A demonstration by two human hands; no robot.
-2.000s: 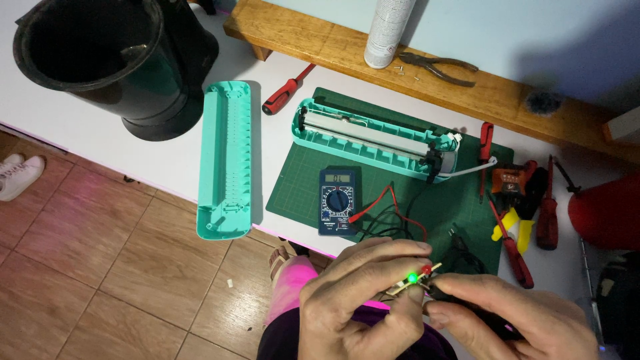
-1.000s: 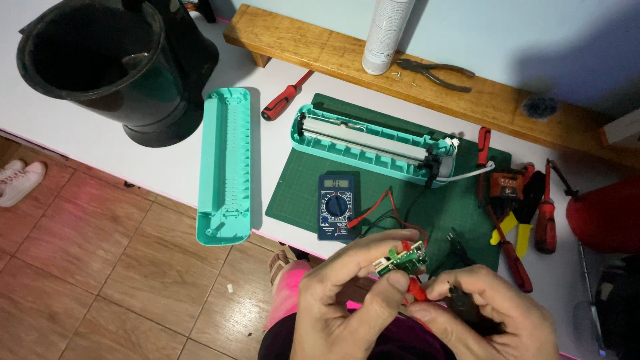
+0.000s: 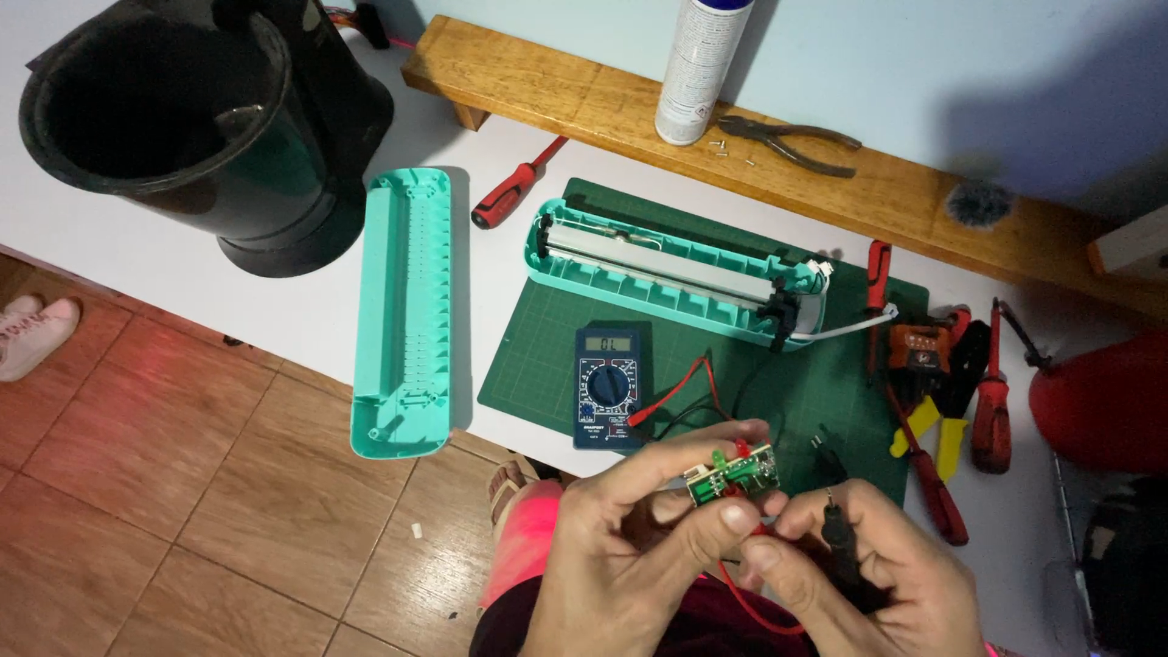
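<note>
My left hand point(image 3: 652, 538) grips a small green circuit board point(image 3: 735, 474) that carries a green LED and a red LED, both unlit. Close against it on the right, my right hand point(image 3: 867, 566) holds a black test probe point(image 3: 838, 534) with its metal tip up, and a red probe, mostly hidden by the fingers, whose red lead point(image 3: 753, 616) hangs below. A blue digital multimeter point(image 3: 609, 388) lies beyond my left hand on the green cutting mat point(image 3: 538, 351), its display lit. Behind it rests an opened turquoise housing point(image 3: 675, 283) with rollers and white connectors inside.
A turquoise cover point(image 3: 401, 310) and a red screwdriver point(image 3: 506, 196) lie left of the mat. Several red-handled tools and a yellow-handled tool point(image 3: 952, 447) are at right. A black container point(image 3: 173, 137) stands at far left. Pliers point(image 3: 789, 146) and a spray can point(image 3: 703, 73) occupy the wooden shelf point(image 3: 566, 91).
The green LED was lit two seconds ago and is now dark. The board has turned in my left hand, and the black probe in my right hand now points upward.
</note>
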